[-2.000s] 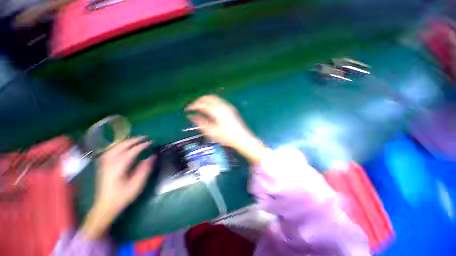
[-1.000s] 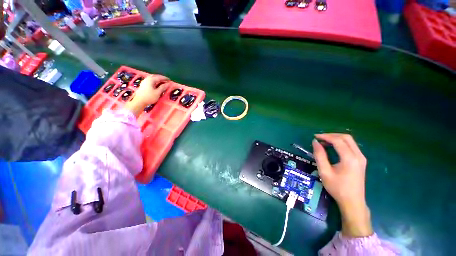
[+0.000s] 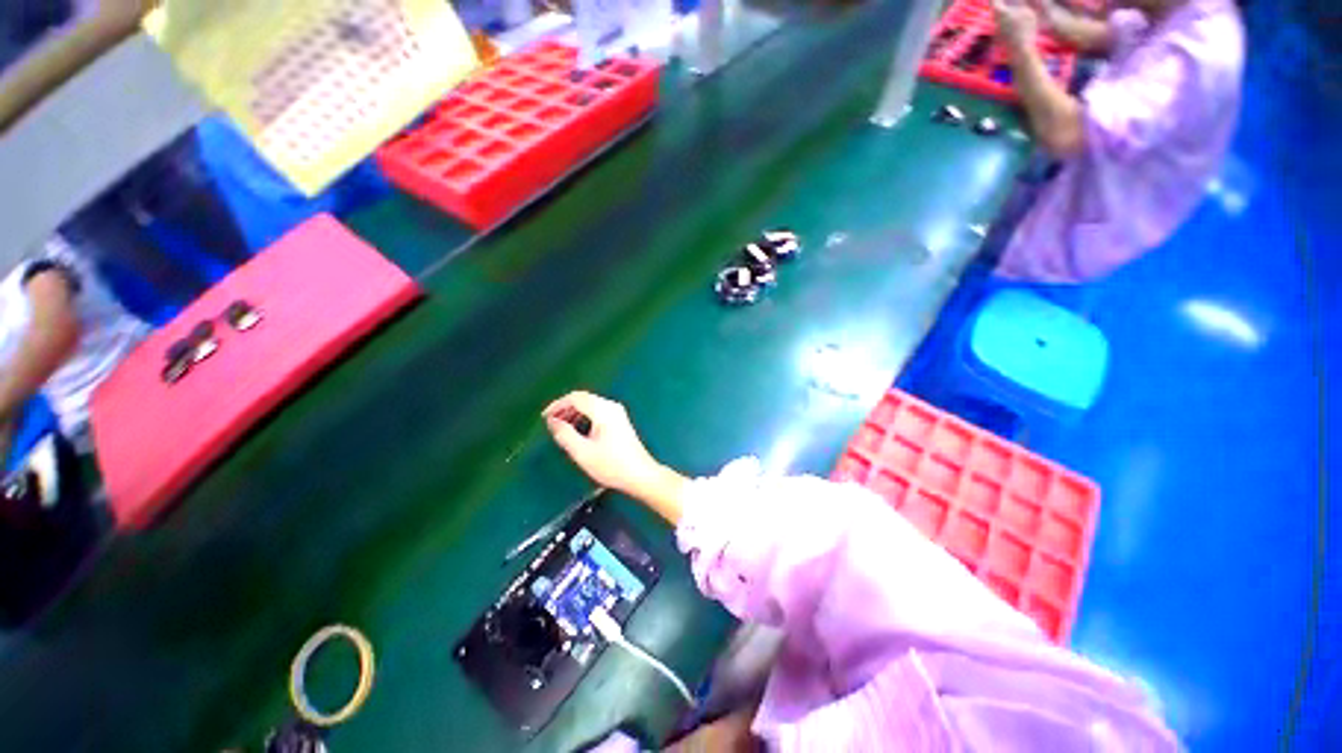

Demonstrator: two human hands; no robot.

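Observation:
The black test fixture (image 3: 515,680) lies on the green bench. Its blue circuit board (image 3: 576,590) has a white USB cable (image 3: 648,656) plugged in, leading towards me. A slim dark tool (image 3: 551,531) lies along the fixture's back edge. My right hand (image 3: 606,446) is just beyond that edge, above the bench, with its fingers curled. A small dark patch shows between the fingertips; I cannot tell if it is a held part. My left hand is out of the picture. Several dark watch parts (image 3: 748,274) lie farther along the bench.
A tape roll (image 3: 333,675) lies left of the fixture, dark parts (image 3: 296,739) below it. A red pad (image 3: 265,386) with watches and a red tray (image 3: 518,130) are across the bench. An empty red tray (image 3: 971,508) and blue stool (image 3: 1039,349) are right. Two people are in view.
The view has swung to the right. My left hand, last over the left red tray, and that tray are out of the picture. My right hand has moved from the fixture's right end to beyond its back edge.

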